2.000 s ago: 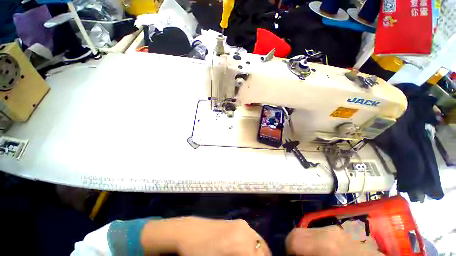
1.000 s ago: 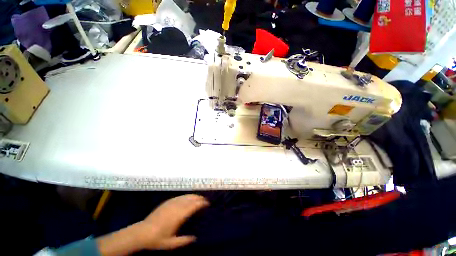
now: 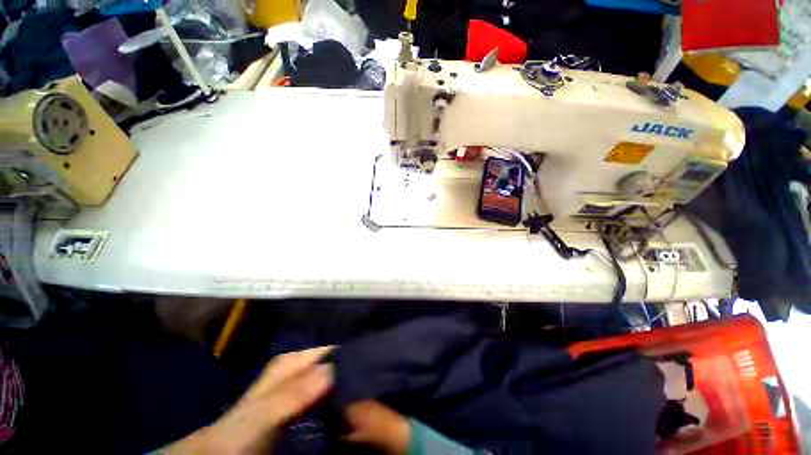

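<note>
A large dark navy garment [image 3: 498,382] lies below the table's front edge, across the lap area and over the left part of the red basket. My left hand [image 3: 276,395] is at the garment's left edge, with its fingers closed on the cloth. My right hand [image 3: 378,425] is close beside it on the right, at the lower edge of the cloth, partly hidden by it and blurred; its grip cannot be made out.
The cream JACK sewing machine [image 3: 569,115] stands on the white table [image 3: 249,195]. A smartphone [image 3: 501,191] leans under its arm. The red plastic basket [image 3: 756,382] is at the lower right with dark pieces. Another cream machine [image 3: 89,133] is at left.
The navy garment has come across from the right to below the table's middle. My left hand has closed on its edge. My right hand has come back into view. The view has shifted slightly.
</note>
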